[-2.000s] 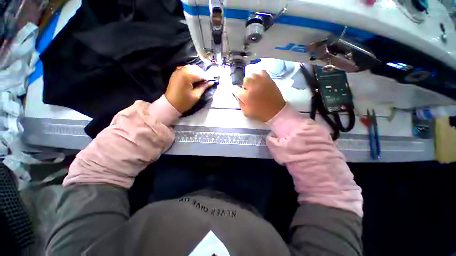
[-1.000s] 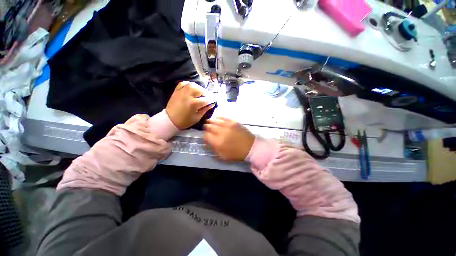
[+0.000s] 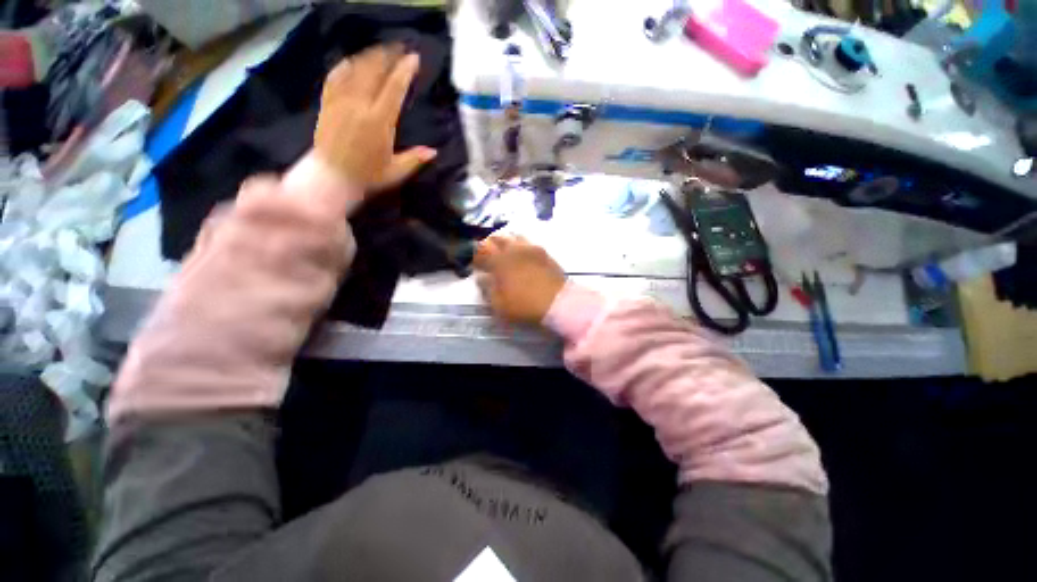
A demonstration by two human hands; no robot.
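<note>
The black garment piece (image 3: 256, 136) lies bunched on the table left of the needle area. My left hand (image 3: 366, 119) lies on it with fingers spread, palm down. My right hand (image 3: 517, 276) pinches the cloth's dark edge at its fingertips, just in front of the presser foot area. The white lockstitch machine (image 3: 637, 91) has a blue stripe and a lit dark panel. The presser foot and needle are too blurred to make out clearly.
Scissors with black loop handles (image 3: 702, 298) lie right of the needle, under a dark card-like thing (image 3: 728, 233). Blue-handled snips (image 3: 822, 332) lie further right. White strips (image 3: 57, 250) heap at the left. A pink pad (image 3: 733, 32) is on the machine head.
My left hand has left the edge near the needle and moved up and left onto the cloth, its fingers now spread. My right hand has moved slightly up, now at the cloth edge.
</note>
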